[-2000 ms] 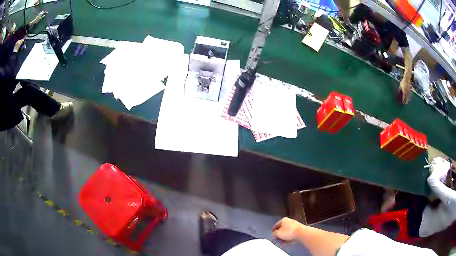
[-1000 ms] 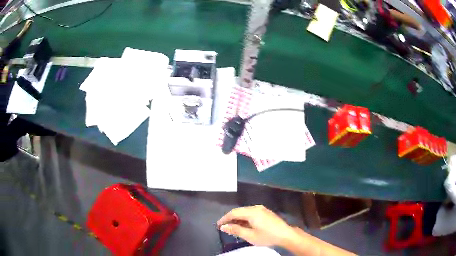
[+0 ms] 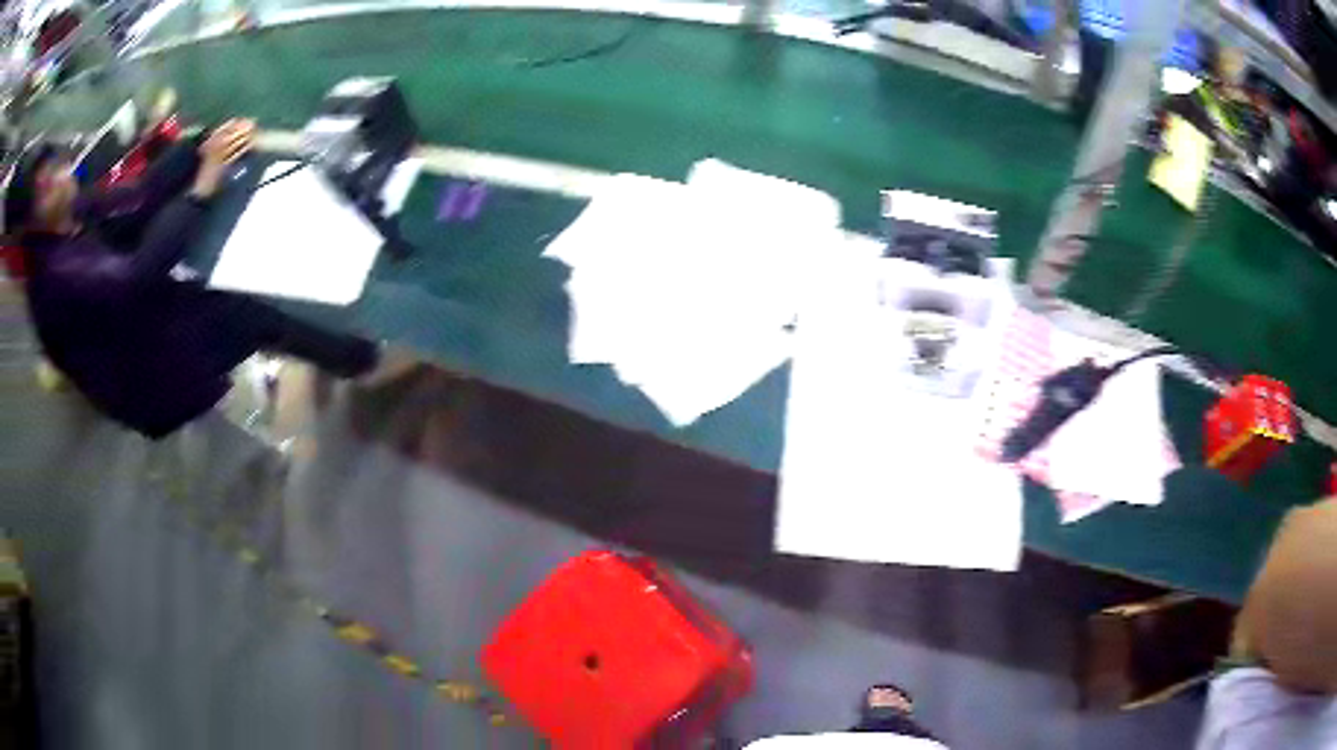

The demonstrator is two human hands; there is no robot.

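Observation:
Neither hand shows. A bare part of an arm, seemingly my right, is cut off at the right edge above a white sleeve; its hand is out of the picture. A red plastic stool (image 3: 594, 667) with a hole in its top stands on the floor in front of me. White paper sheets (image 3: 704, 293) lie on the green bench (image 3: 484, 330). A large white sheet (image 3: 894, 491) lies beside them, with a white and black box (image 3: 938, 315) at its top. A black handheld device (image 3: 1056, 407) with a cable lies on pink-patterned sheets.
A person in dark clothes (image 3: 132, 330) sits at the bench's left end, near a black device (image 3: 359, 132) and paper. Red boxes (image 3: 1248, 427) stand on the bench at right. A brown open carton (image 3: 1151, 648) is below the bench. A worn yellow-black line (image 3: 374, 648) crosses the floor.
The view has swung left, so bench and stool appear further right. My right hand, seen low in front a second ago, has left the picture. More of the seated person shows.

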